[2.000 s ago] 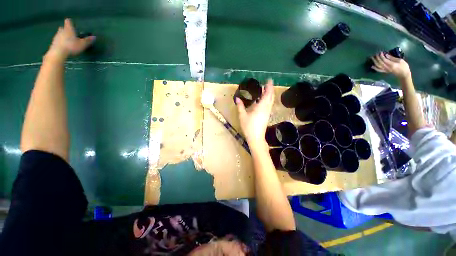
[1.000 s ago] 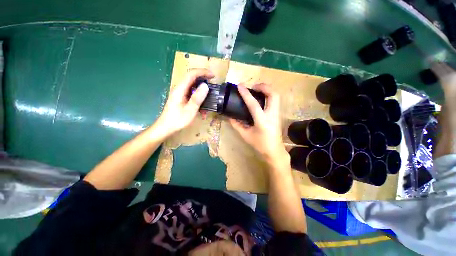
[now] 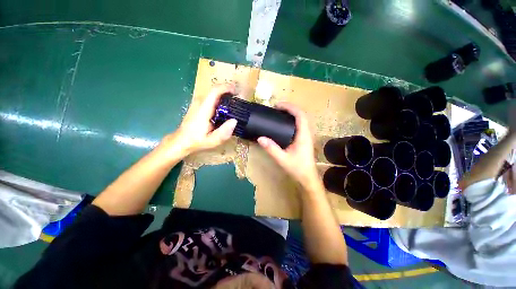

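Note:
A smooth black housing sleeve (image 3: 270, 125) lies level above the cardboard sheet (image 3: 283, 197), between my two hands. A ribbed black inner unit (image 3: 233, 113) sits partly in its left end, its ribbed end sticking out. The unit's outer face is shiny and dark, turned left. My left hand (image 3: 206, 124) grips the ribbed end, thumb in front. My right hand (image 3: 294, 147) holds the sleeve's right end, thumb below and fingers behind. The sleeve's right opening is hidden. The mallet cannot be made out.
Several empty black sleeves (image 3: 383, 172) stand or lie clustered on the cardboard's right side. More inner units (image 3: 330, 23) lie on the green surface beyond. A pale metal bar (image 3: 262, 34) crosses at top centre. A neighbouring worker's arm (image 3: 492, 163) is at right, near plastic-wrapped black parts.
Two seconds ago my hands were apart; one second ago they held unit and sleeve together. Now the unit is deeper in the sleeve. Units on the green surface have shifted right.

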